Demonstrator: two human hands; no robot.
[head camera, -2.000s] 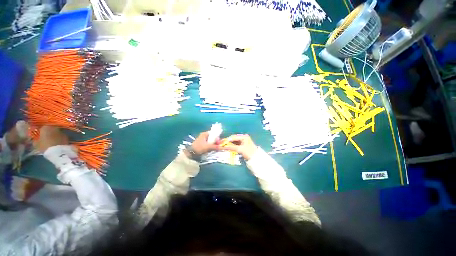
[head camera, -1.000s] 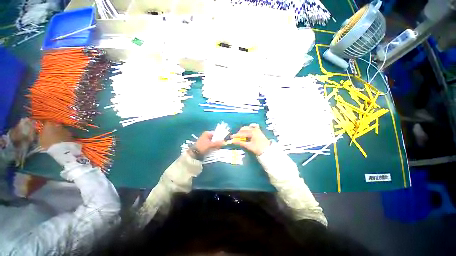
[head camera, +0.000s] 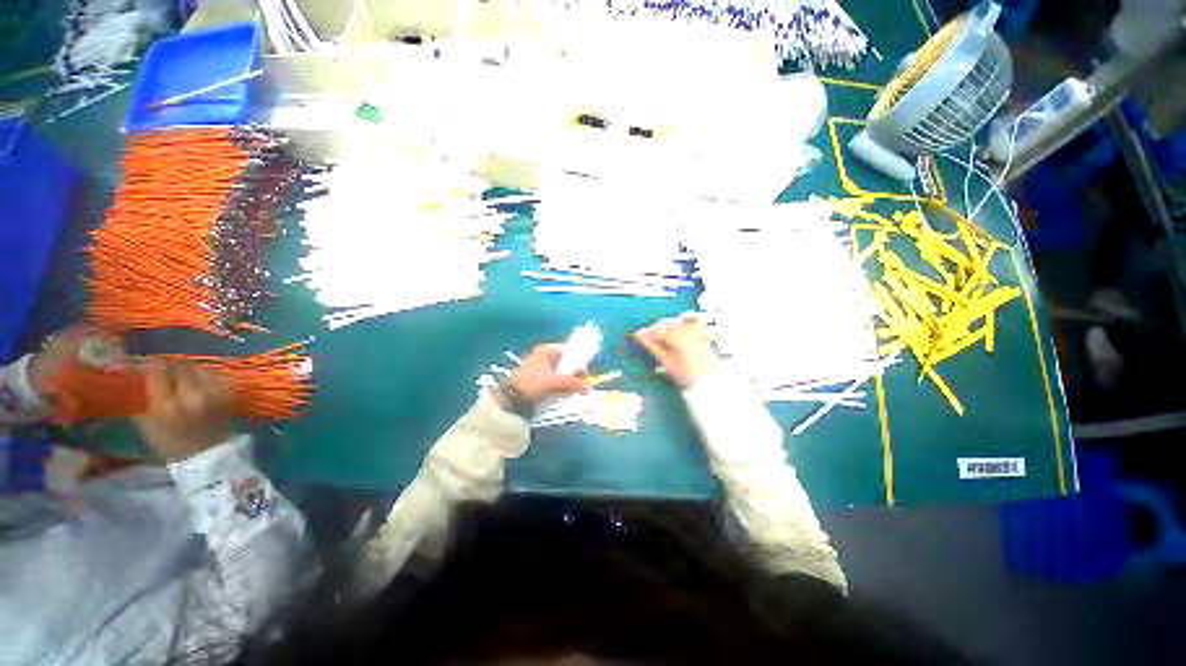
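Note:
My left hand (head camera: 546, 375) is closed around a pale white bundle (head camera: 581, 346) that stands up from the fist; its detail is washed out. A small yellow piece (head camera: 606, 379) shows at the left fingertips. My right hand (head camera: 678, 349) is apart from it, to the right, at the edge of a white pile; whether it holds anything is too small to tell. A few white leads (head camera: 592, 410) lie on the green table just below and beside my left hand, with a pale yellow spot near their right end.
Overexposed white piles (head camera: 780, 286) lie beyond my hands. Yellow strips (head camera: 956, 299) and a fan (head camera: 939, 91) are at right. An orange pile (head camera: 163, 234) and blue tray (head camera: 195, 76) are at left. A neighbour's hands (head camera: 182, 397) hold orange leads.
My right hand has come away from the left hand and the yellow piece, moving right and slightly up. The neighbour's hands have gathered the near orange leads into a bundle.

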